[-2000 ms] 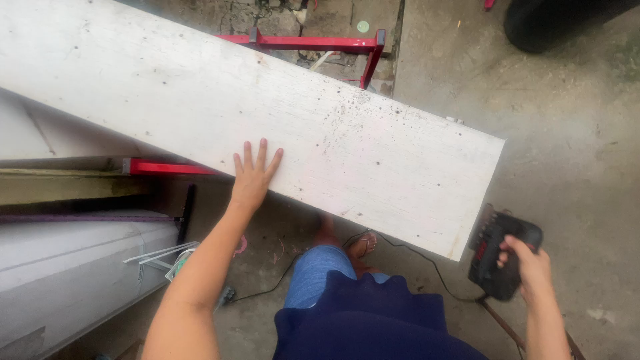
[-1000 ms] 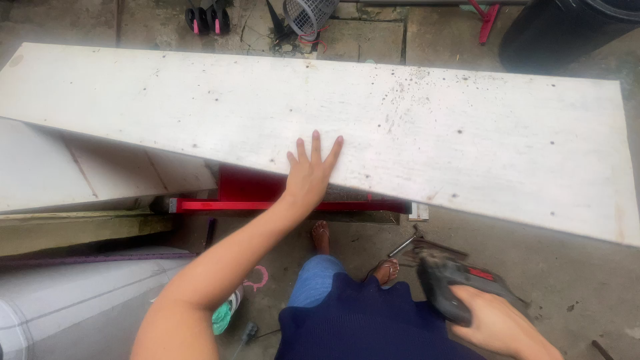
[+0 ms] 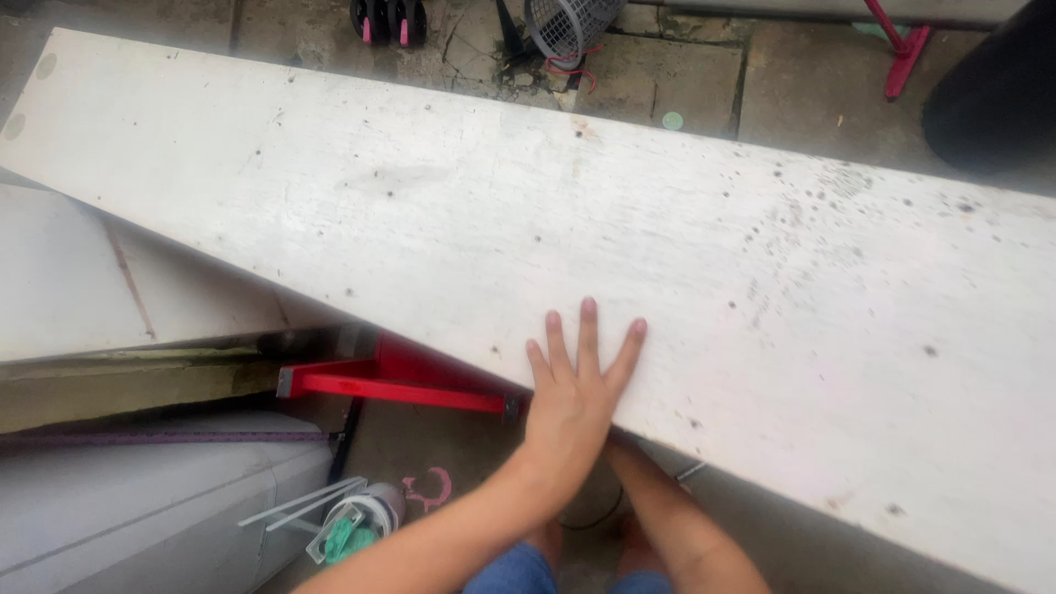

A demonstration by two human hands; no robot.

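Observation:
A long white board (image 3: 462, 206), dotted with dark spots and small holes, stretches across the view. My left hand (image 3: 577, 371) lies flat on it near the close edge, palm down with fingers spread, holding nothing. My right forearm reaches up to the board's near edge beside my left wrist. The right hand itself is hidden under the board, so what it touches does not show. Below the board, left of my left hand, part of a red metal stand (image 3: 404, 391) sticks out.
A white bucket (image 3: 384, 507) with a green item stands lower left, near white panels (image 3: 148, 487). Beyond the board are a grey plastic basket (image 3: 569, 29), black clamps with pink tips (image 3: 388, 21), a red metal foot (image 3: 907, 62) and a large black container (image 3: 998, 91).
My right hand, which held a black and red power tool in both earlier frames, has gone beneath the board's edge. The tool is out of sight. My left hand stays on the board.

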